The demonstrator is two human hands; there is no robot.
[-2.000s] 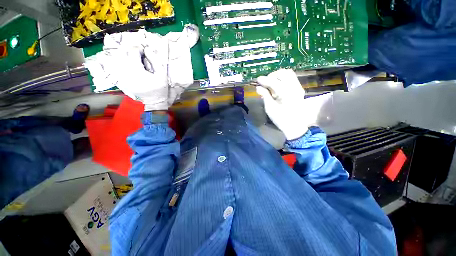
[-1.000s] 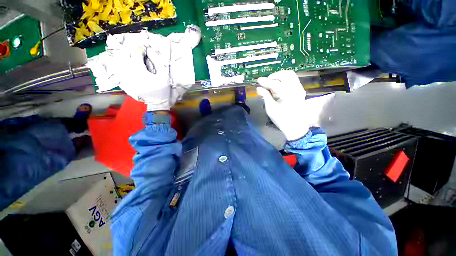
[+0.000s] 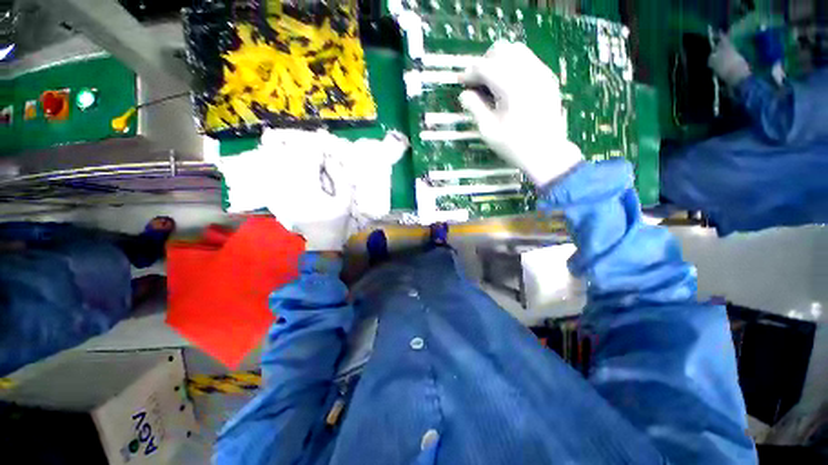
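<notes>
A large green circuit board (image 3: 590, 100) with white rows lies on the green mat (image 3: 646, 136). My right hand (image 3: 517, 104), in a white glove, is over the board's white rows with thumb and fingers bent close together. Whether it holds a small thing cannot be seen. My left hand (image 3: 322, 204), also gloved, is at the mat's front edge, left of the board, against a crumpled white cloth or glove fabric (image 3: 272, 163). The two white shapes merge, so its grip is unclear. A black speckled tray (image 3: 207, 77) of yellow pieces (image 3: 290, 77) stands beyond it.
A green button panel (image 3: 68, 100) is at the far left. Red sheets (image 3: 227, 291) hang below the bench edge, left of my left arm. An AGV (image 3: 141, 422) stands lower left. People in blue are at the left (image 3: 64, 291) and right (image 3: 763, 173). Dark racks stand lower right.
My right hand has moved from the board's near edge forward onto its white rows. The view has shifted, so more of the tray and board shows. My left hand stays by the white cloth.
</notes>
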